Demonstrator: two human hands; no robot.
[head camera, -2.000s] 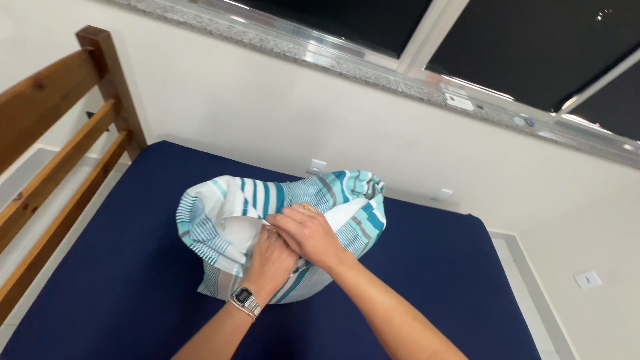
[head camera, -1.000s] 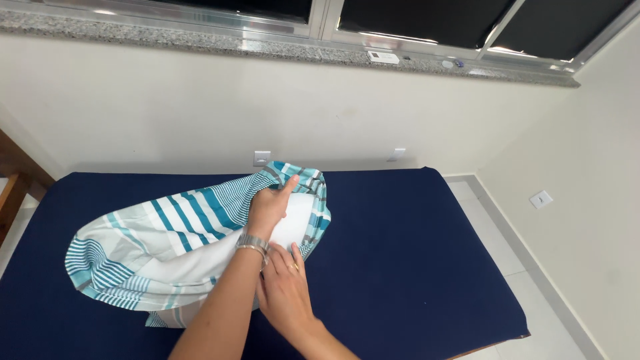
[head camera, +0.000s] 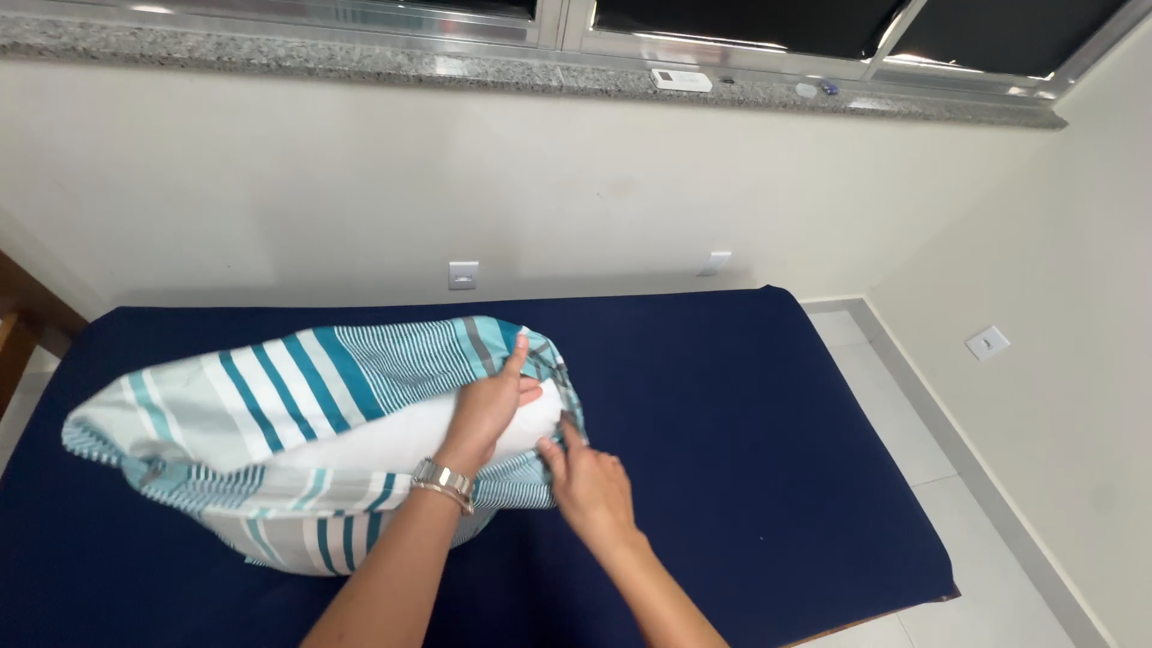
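Note:
A teal, grey and white striped pillowcase (head camera: 315, 378) lies on a bed with a navy blue sheet (head camera: 720, 450). Through its long opening shows a white pillow (head camera: 387, 438). My left hand (head camera: 490, 405), with a metal watch at the wrist, reaches into the opening at the right end, its thumb raised along the upper edge of the cloth and its fingers against the white pillow. My right hand (head camera: 589, 481) is at the lower right corner, thumb and index finger pinching the pillowcase edge beside the pillow's end.
Behind the bed is a pale wall with two outlet plates (head camera: 463, 275) (head camera: 715, 263). A granite window sill (head camera: 360, 67) above carries a small white device (head camera: 681, 81). A wooden bed part (head camera: 18, 351) stands at far left; white floor tiles (head camera: 954, 531) show at right.
The pillowcase has gone from bunched around both hands to stretched out lengthwise to the left. My hands, together at first, are now apart at its right end. The view has turned.

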